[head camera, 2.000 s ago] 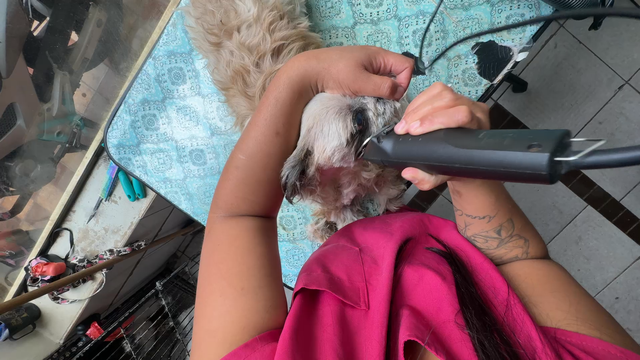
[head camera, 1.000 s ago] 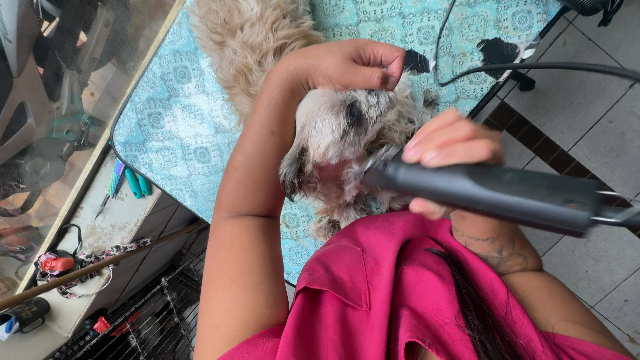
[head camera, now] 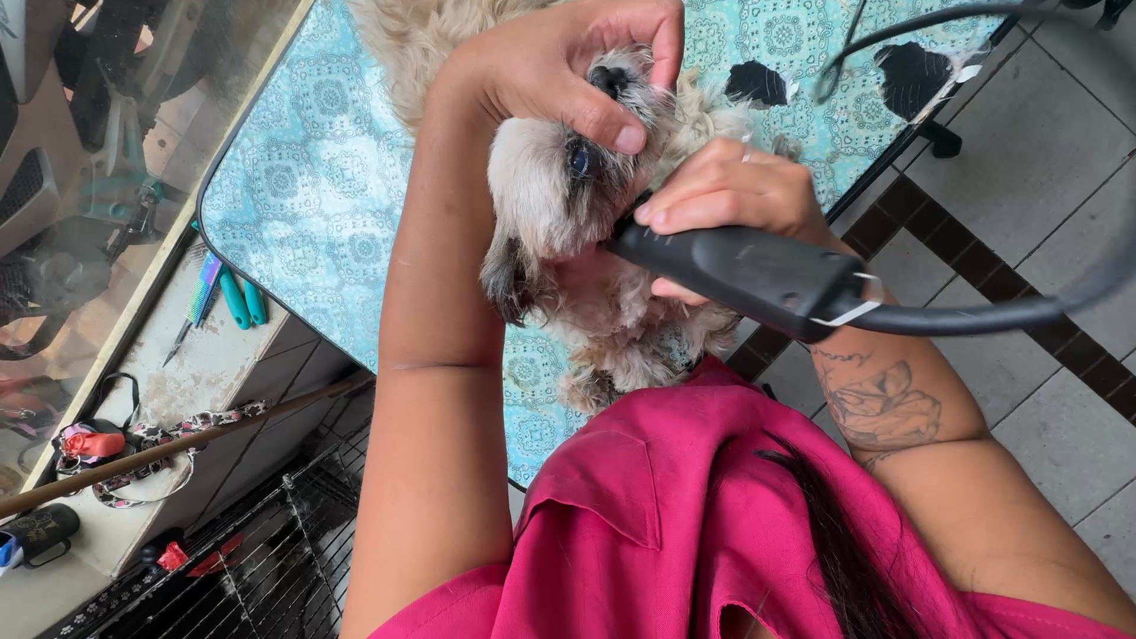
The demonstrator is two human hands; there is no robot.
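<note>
A small light-furred dog is on a table with a blue patterned cover. My left hand holds the dog's muzzle, fingers around the dark nose and thumb between nose and eye. The dog's head is tilted, with one eye showing. In my right hand is a black corded electric hair clipper. Its blade end lies against the side of the dog's face below the eye and is partly hidden by fur. The thick cord loops away to the right.
Torn black patches mark the table's far right part. On a ledge at left lie a metal comb, teal-handled scissors, a patterned strap and a black mug. A wooden pole crosses above a wire cage.
My left hand has closed around the dog's muzzle; before, its thumb and fingers were beyond the head. The dog's nose has turned up and away from me. The clipper has shifted against the face.
</note>
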